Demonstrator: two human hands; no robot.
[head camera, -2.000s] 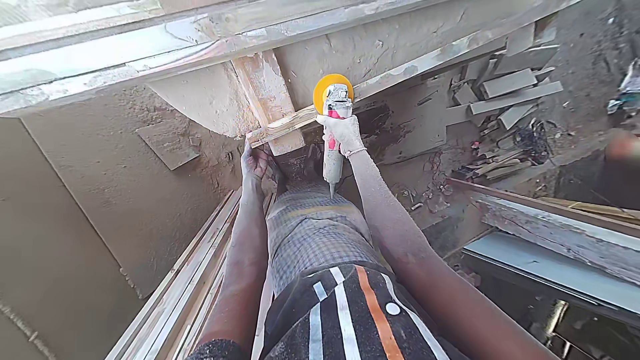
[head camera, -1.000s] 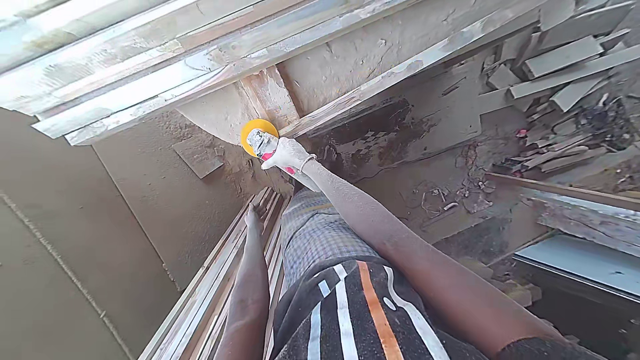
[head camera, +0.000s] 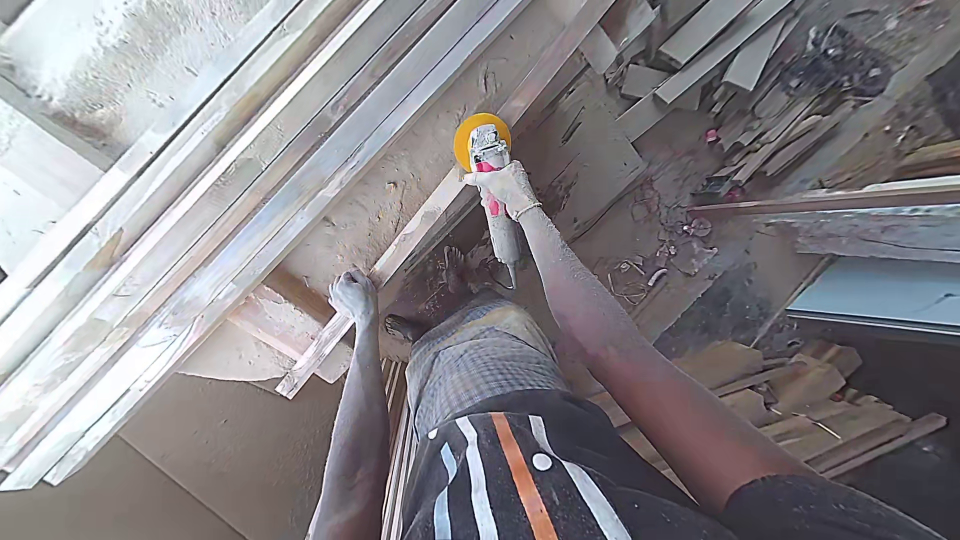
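Note:
My right hand (head camera: 507, 187), in a pale dusty glove, is closed around the body of an angle grinder (head camera: 501, 234) with a yellow disc (head camera: 482, 141). The disc lies over a long wooden board (head camera: 424, 225) that runs diagonally across the view. Bare and curled, my left hand (head camera: 353, 295) rests at that same board, nearer its lower left end; its fingers are partly hidden, and they look closed on the edge. The grinder's cord end points down toward my legs.
Long wooden boards (head camera: 247, 225) lie side by side at the left. Offcuts (head camera: 720, 52) are heaped at the upper right, and more wood pieces (head camera: 810, 405) lie at the lower right. My bare feet (head camera: 405, 327) stand beside the board. A pale blue panel (head camera: 885, 289) is at the right.
My left hand, low beside the stacked strips a second ago, is now up at the board. The grinder has moved from the board's left end to farther along it. The view has turned.

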